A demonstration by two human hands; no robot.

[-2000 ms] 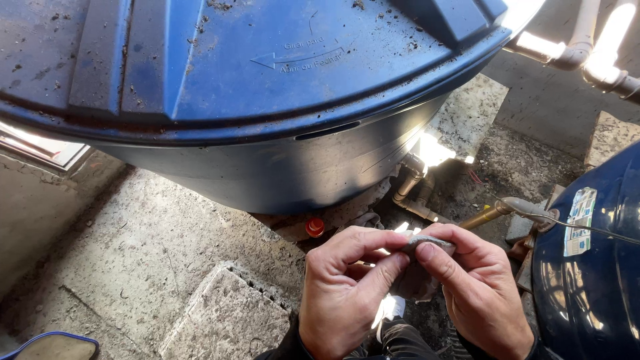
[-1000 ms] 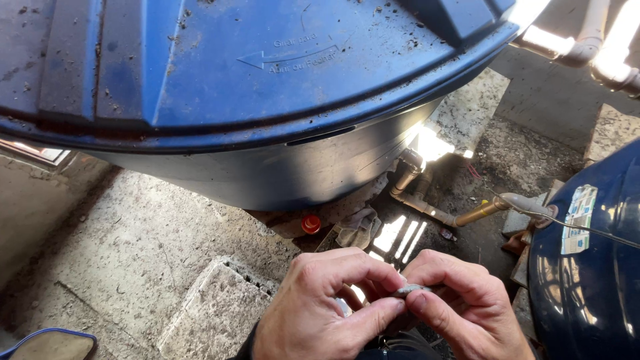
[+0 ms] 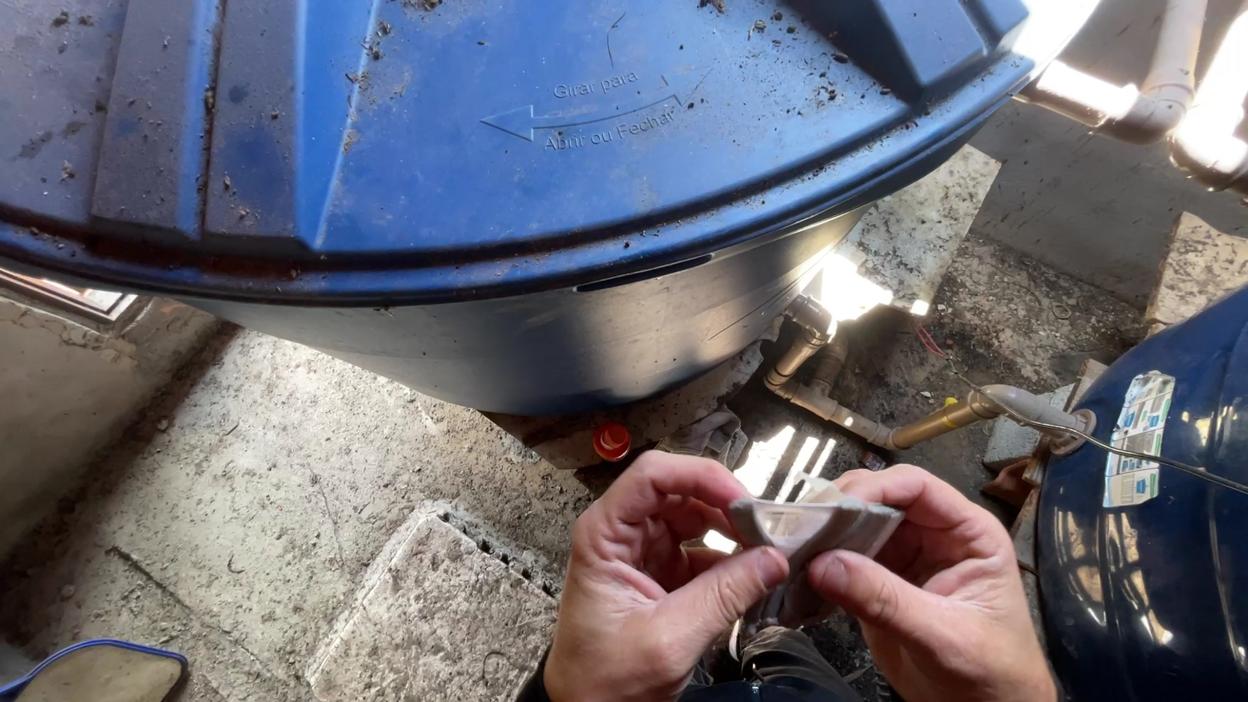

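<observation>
A small greyish pouch or folded packet (image 3: pixel 814 531) is held between both hands at the lower middle, its upper edge spread apart to show a pale inside. My left hand (image 3: pixel 663 575) pinches its left side with thumb and fingers. On the opposite side, my right hand (image 3: pixel 926 575) grips it the same way. What the packet is made of cannot be told for sure. Just beyond the hands stands a large blue plastic water tank with a dirty lid (image 3: pixel 507 146), which bears a moulded arrow and lettering.
A red cap (image 3: pixel 611 441) and a grey rag (image 3: pixel 714 435) lie under the tank's edge. Plastic pipes (image 3: pixel 838 414) run along the floor to a dark blue tank (image 3: pixel 1150 585) at right. A rough concrete block (image 3: pixel 439 604) sits lower left; more pipes (image 3: pixel 1131 102) cross upper right.
The hands have moved slightly apart. The item between them, a narrow grey edge in the earlier frames, now shows as a wider packet with its top spread.
</observation>
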